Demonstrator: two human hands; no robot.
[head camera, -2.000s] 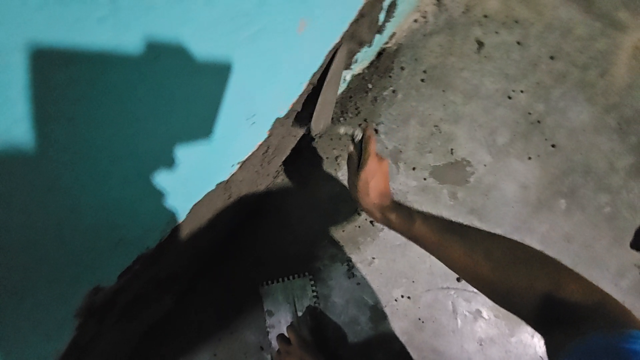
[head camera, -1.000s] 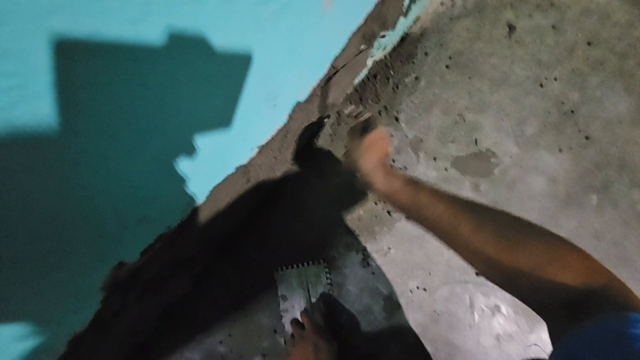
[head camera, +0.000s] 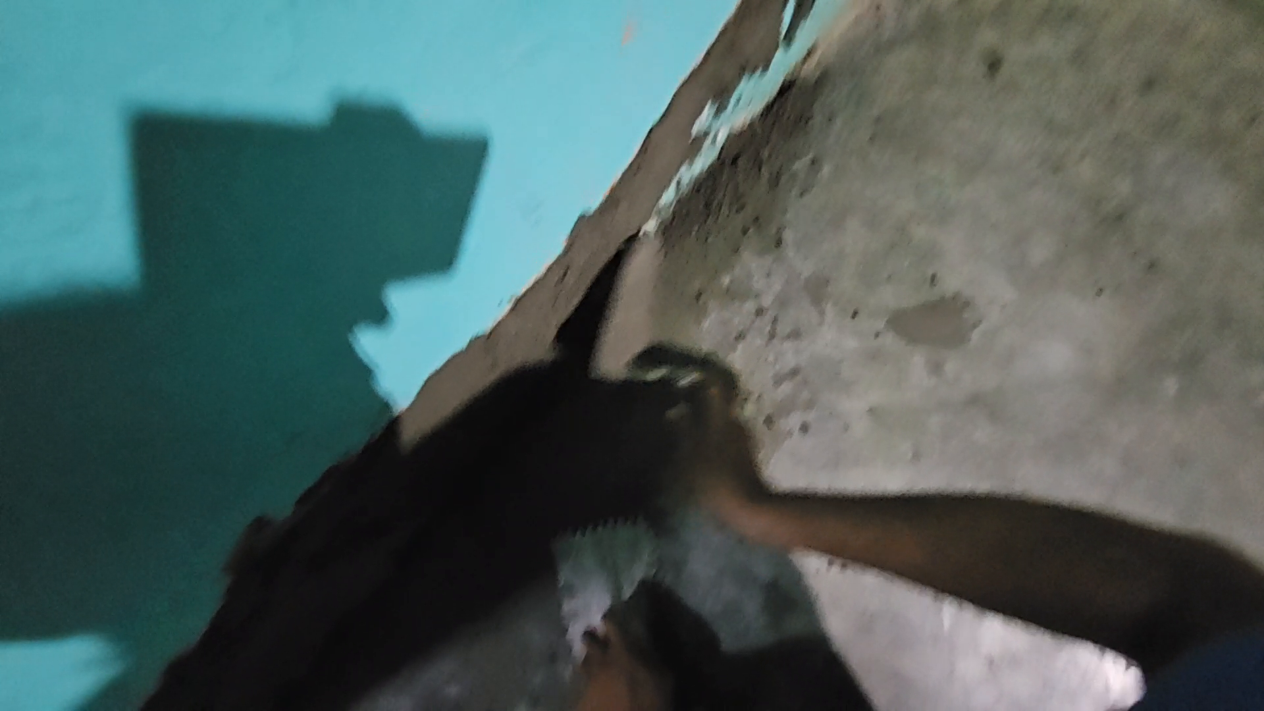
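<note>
My right hand comes in from the right, blurred and partly in shadow, its fingers closed round the handle of a trowel. The trowel's blade, smeared and hard to outline, points up toward the band of bare grey-brown mortar at the foot of the turquoise wall. Low in the picture, my left hand is cut off by the bottom edge. It grips a flat metal notched trowel, whose toothed edge faces up. Dark shadow hides much of both hands.
The turquoise wall fills the upper left and carries a large shadow. Its lower edge is ragged, with a strip of chipped turquoise paint. A rough grey concrete floor with crumbs and a damp-looking patch spreads to the right.
My right hand has moved down the picture, nearer to the notched trowel, with its trowel still held. My left hand keeps hold of the notched trowel.
</note>
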